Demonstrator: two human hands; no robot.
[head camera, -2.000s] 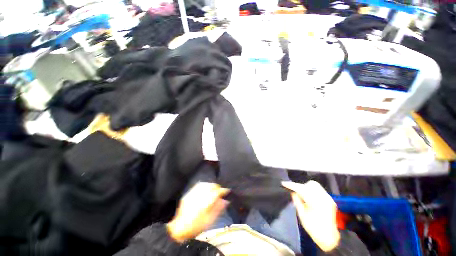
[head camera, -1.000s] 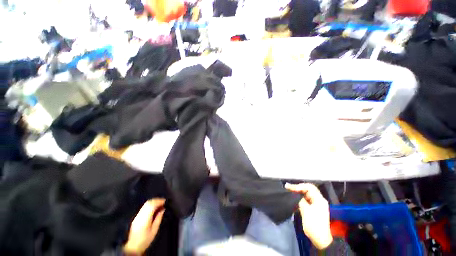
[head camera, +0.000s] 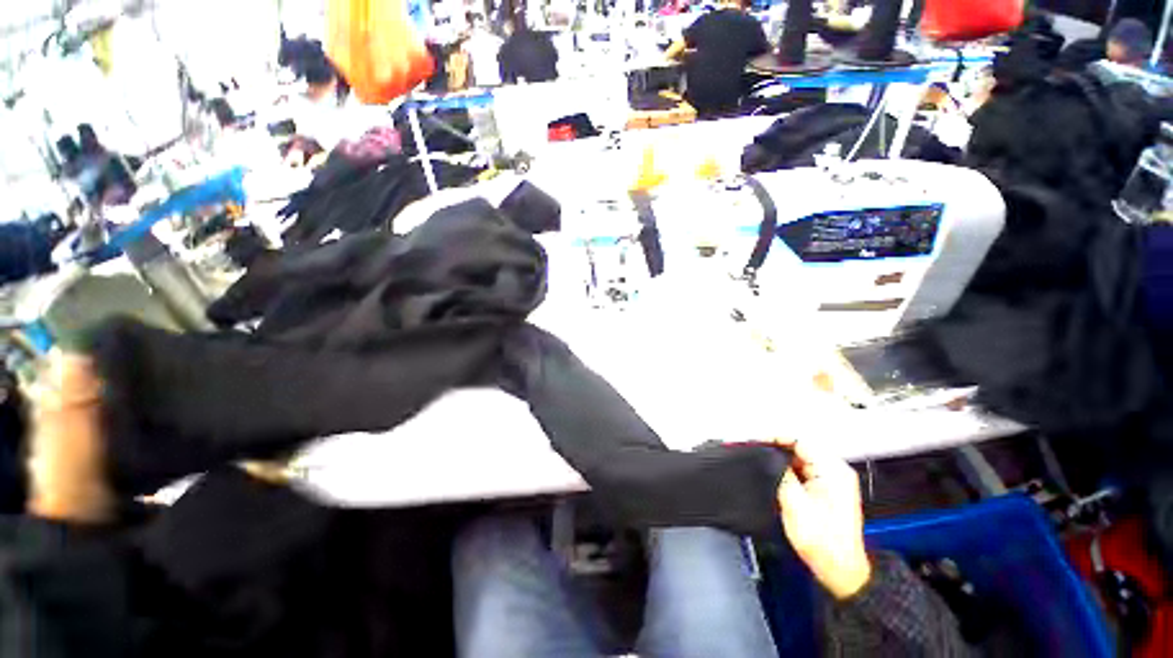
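Note:
A black cloth garment (head camera: 450, 276) lies heaped on the white table (head camera: 425, 456), left of the sewing machine's needle area. Two long narrow parts of it run toward me and spread apart. My right hand (head camera: 823, 514) pinches the end of the right part between thumb and fingers, over the table's front edge. My left hand (head camera: 67, 437) is at the far left, blurred, at the end of the left part, which is stretched out sideways. Its fingers are partly hidden, but it appears to hold the cloth.
The white sewing machine head (head camera: 888, 238) stands at centre right. More black cloth (head camera: 219, 566) hangs at lower left and piles at right. A blue crate (head camera: 1016, 553) is below the table at right. An orange bag (head camera: 380, 52) hangs behind. Other people are in the background.
My left hand has moved far left and up, and the left part of the garment is now stretched sideways with it. My right hand still holds the other end. The view has shifted, showing more background.

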